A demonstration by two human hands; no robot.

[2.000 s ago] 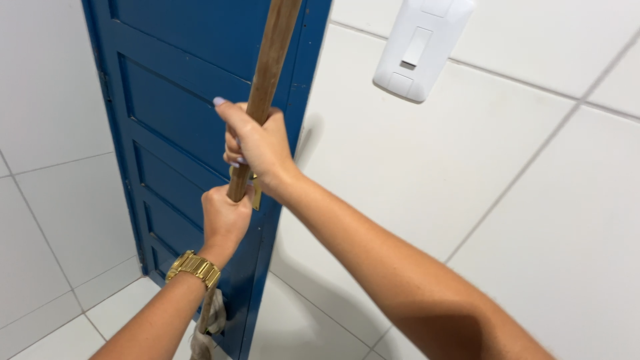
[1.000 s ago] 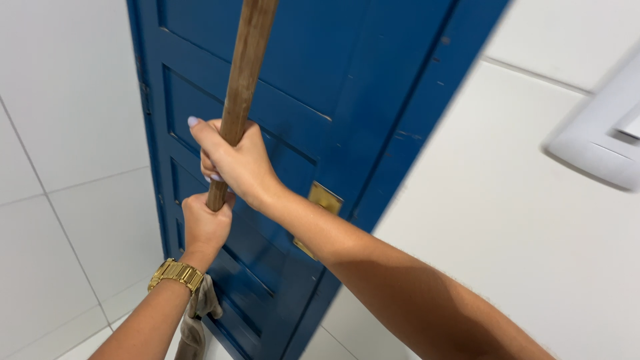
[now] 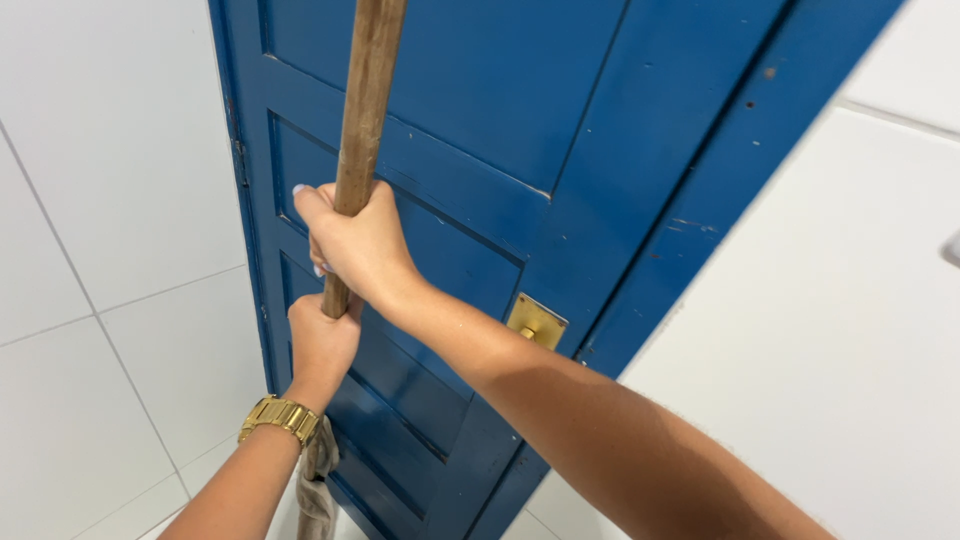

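A long wooden pole (image 3: 363,112) runs down from the top of the view, in front of a blue panelled door (image 3: 480,172). My right hand (image 3: 356,236) is closed around it, thumb up along its left side. Just below, my left hand (image 3: 324,337) grips the same pole, with a gold-coloured metal watch (image 3: 281,420) on that wrist. Beneath the watch hangs a greyish cloth (image 3: 318,499) near the pole's lower part; its far end is out of view. My left forearm hides part of the pole.
A brass handle plate (image 3: 538,321) is on the door, close to my right forearm. Hinges (image 3: 238,154) run along the door's left edge. White tiled walls (image 3: 150,180) stand on both sides. The edge of a white fitting (image 3: 952,249) shows at the far right.
The view has turned clearly to the right and closer to the door; the white wall switch has nearly left it. Both hands keep their hold on the pole.
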